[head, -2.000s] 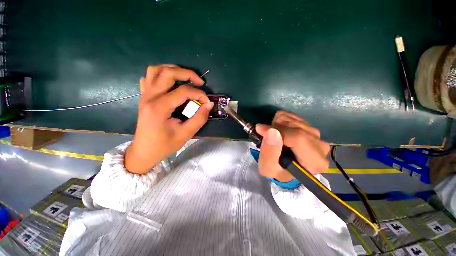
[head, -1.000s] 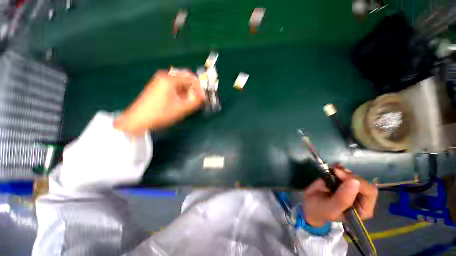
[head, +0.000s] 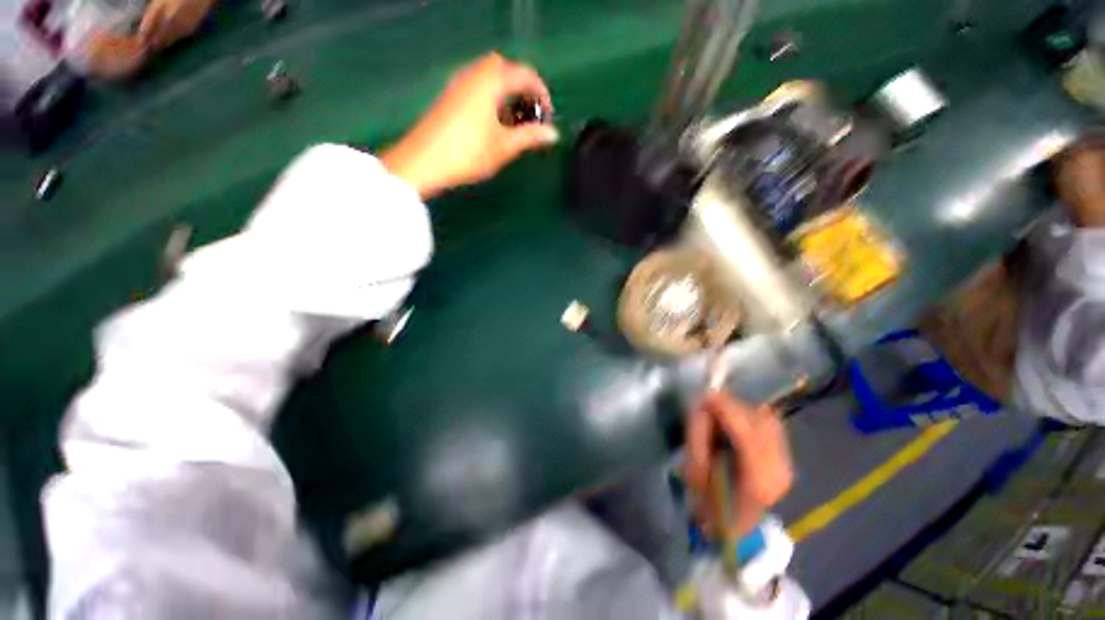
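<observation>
The picture is blurred. My left hand (head: 475, 131) is stretched far over the green bench at the upper middle. Its fingers are closed around a small dark thing (head: 526, 112), which looks like a circuit board. My right hand (head: 737, 463) is near the bench edge, low right of centre, and holds the soldering iron (head: 719, 371). The iron's tip end points up towards the round tan tip cleaner (head: 679, 303). A small pale piece (head: 370, 528), possibly a battery cell, lies near the bench's front edge.
A brush with a pale end (head: 574, 316) lies left of the tip cleaner. Behind are a pale box-like unit (head: 751, 260), a yellow tray or sponge (head: 852, 256) and a dark object (head: 618, 182). Another person's hands (head: 133, 42) are at upper left; another person's sleeve (head: 1066, 321) is at right.
The view has swung to the right. My left hand has left the pile of battery cells and reached farther out, now with a small dark thing. My right hand still holds the iron.
</observation>
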